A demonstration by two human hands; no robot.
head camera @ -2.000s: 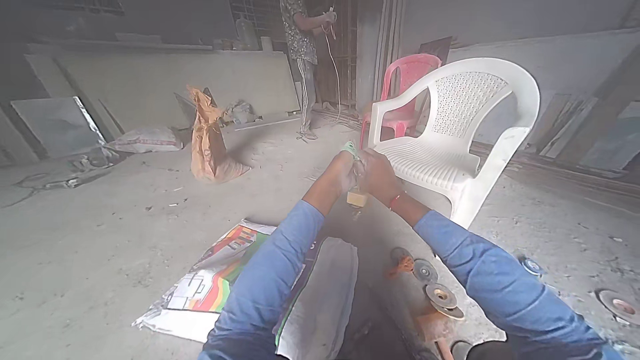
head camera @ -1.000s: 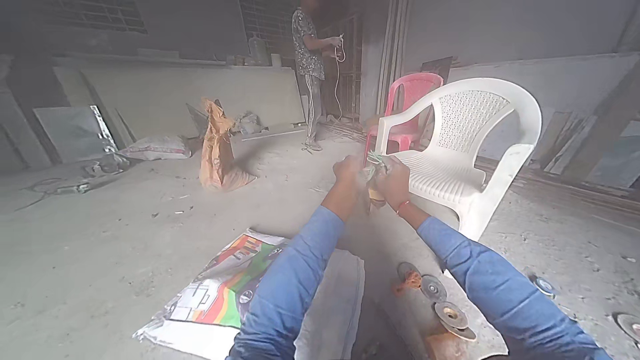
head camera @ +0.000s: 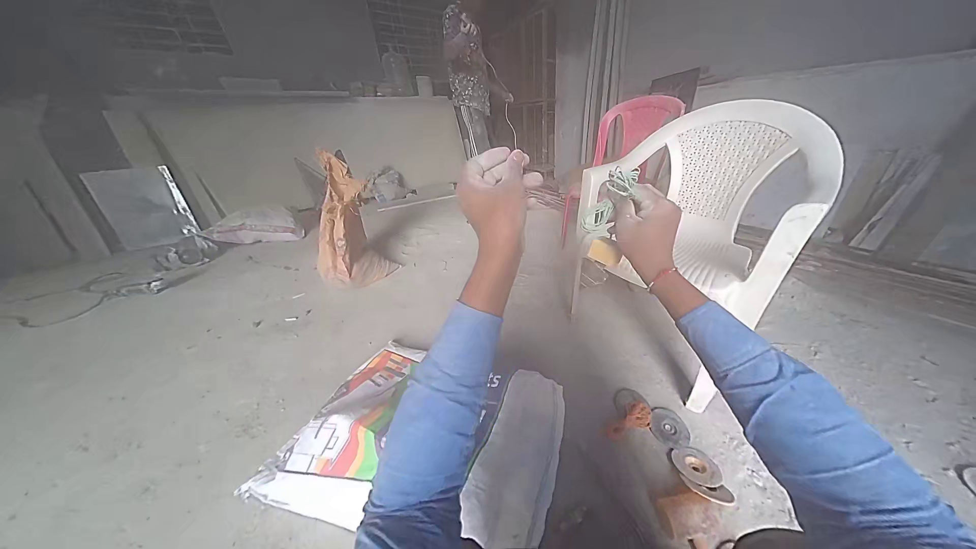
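My right hand (head camera: 648,229) is closed on a small bundle of pale green cord (head camera: 624,181), whose loops stick out above and to the left of the fingers. A yellow block (head camera: 604,252) shows just below that hand; whether it hangs from the cord cannot be told. To the left, my left hand (head camera: 496,187) is raised with curled fingers, apart from the right; whether it pinches a strand is not clear. Behind the right hand stands a white plastic armchair (head camera: 705,236).
Grinding discs (head camera: 695,467) lie on a board at lower right. A printed plastic sack (head camera: 335,450) lies below my left arm. An orange-brown bag (head camera: 341,236) stands ahead. Behind are a red plastic chair (head camera: 637,126) and a standing person (head camera: 467,76) with a cord.
My hands were together at the cord in both earlier frames; now they are apart, the left up and to the left. The person behind has raised one hand toward the head.
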